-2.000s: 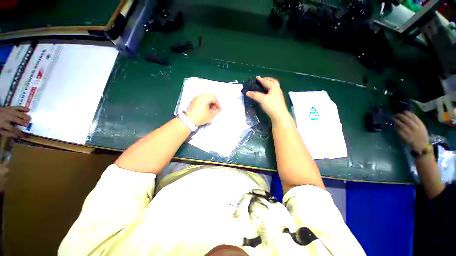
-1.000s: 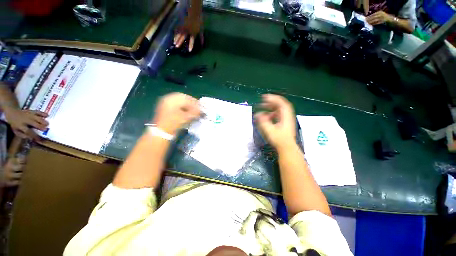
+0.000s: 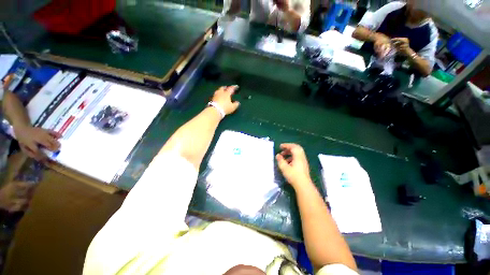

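A stack of white-looking plastic bags with a small green mark (image 3: 242,166) lies on the green bench in front of me, its near edges clear and crinkled. My left hand (image 3: 226,100) reaches far across the bench beyond the stack. Its fingers are spread around a dark spot; whether it touches or holds an adapter is unclear. My right hand (image 3: 294,165) is just right of the stack, fingers loosely curled, with nothing visible in it. A dark lump in shiny plastic, likely a bagged adapter (image 3: 109,118), lies on the white printed carton (image 3: 126,142) at left.
A second bag stack (image 3: 352,196) lies right of my right forearm. Black adapters (image 3: 408,194) lie farther right, with a dark heap (image 3: 384,88) at the far side. A raised wood-edged tray (image 3: 107,63) stands at upper left. People's hands show at left and opposite.
My left hand moved left over the carton's side, then forward across the bench. The bagged lump now shows on the carton. My right hand no longer shows the black adapter. The view has shifted upward.
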